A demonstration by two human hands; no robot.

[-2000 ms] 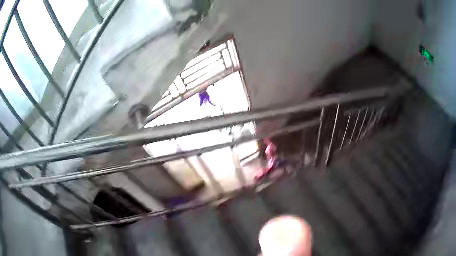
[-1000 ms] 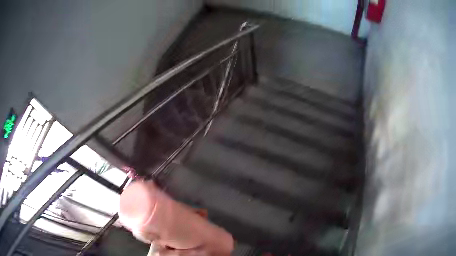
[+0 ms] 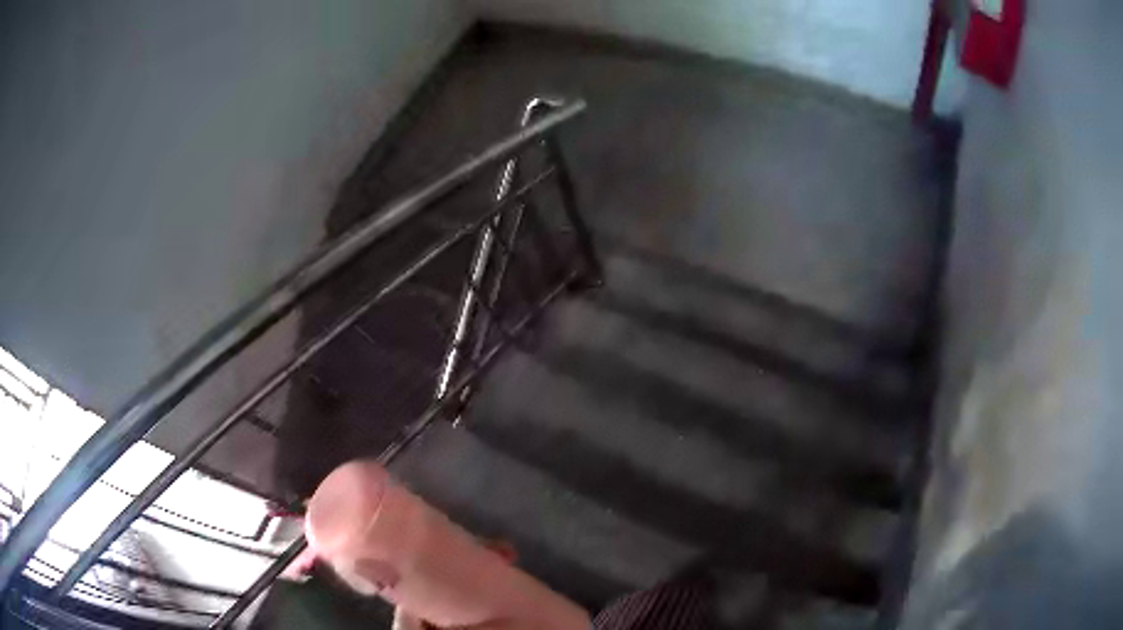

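A smooth pink cylinder, which looks like a tumbler, points up and left at the lower edge of the view. My right hand appears closed around it, though hand and cylinder are close in colour and blurred, so their border is hard to tell. A dark ribbed cuff shows at the bottom, right of the hand. The cylinder's far end overlaps the lower railing bars in the view; I cannot see that it touches them. My left hand is not in view.
Dark concrete steps lead down to a grey landing. A metal handrail with bars runs along the left. A stained pale wall is at the right, with a red box above. Bright window light shows lower left.
The view has swung from the bright window side to the stair flight, and the landing now looks nearer. The pink cylinder shows more from the side than end-on. The dark cuff has come into view.
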